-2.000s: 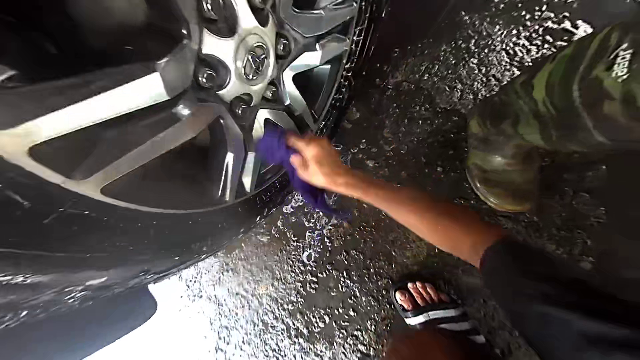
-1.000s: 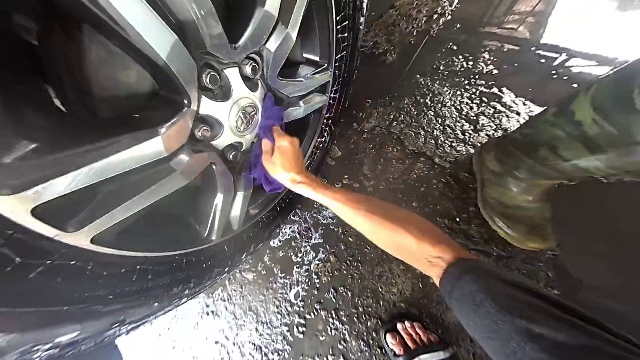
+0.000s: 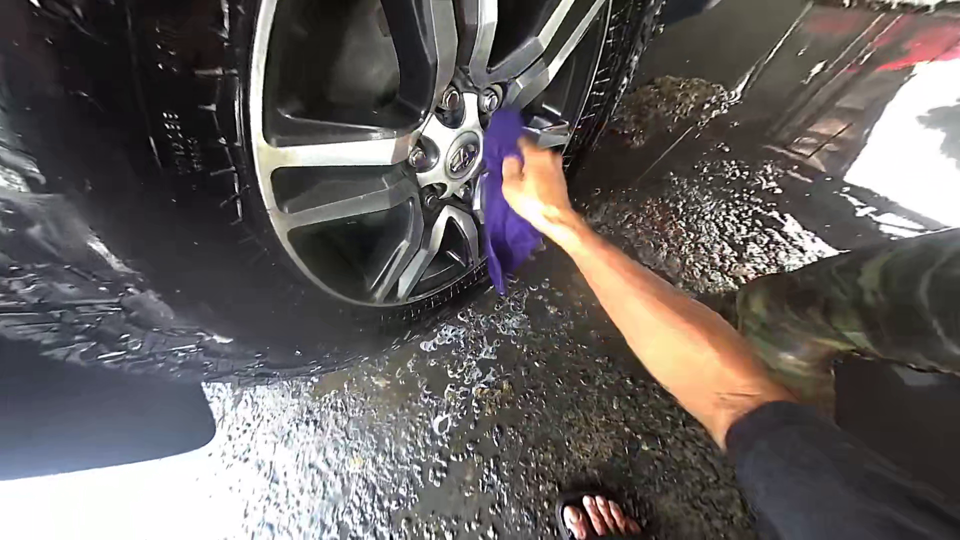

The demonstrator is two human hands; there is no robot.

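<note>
My right hand (image 3: 534, 184) grips a purple cloth (image 3: 506, 217) and holds it against the right side of the wheel's silver hub, beside the centre cap (image 3: 463, 156). The cloth's lower end hangs past the rim over the wet ground. Around the cap sit several lug nuts (image 3: 420, 157) in recesses. The alloy wheel (image 3: 337, 154) has silver and dark spokes and is ringed by a wet black tire (image 3: 180, 247). My forearm comes in from the lower right, in a dark sleeve. My left hand is out of view.
A camouflage-patterned leg covering (image 3: 855, 307) is at the right. A foot in a dark sandal (image 3: 596, 517) shows at the bottom edge. Wet, rough ground (image 3: 540, 405) with suds spreads below the tire. A dark body panel (image 3: 90, 420) lies at the lower left.
My right hand, still holding the purple cloth, has moved from the spokes below and right of the hub to higher up beside the centre cap. The view has shifted.
</note>
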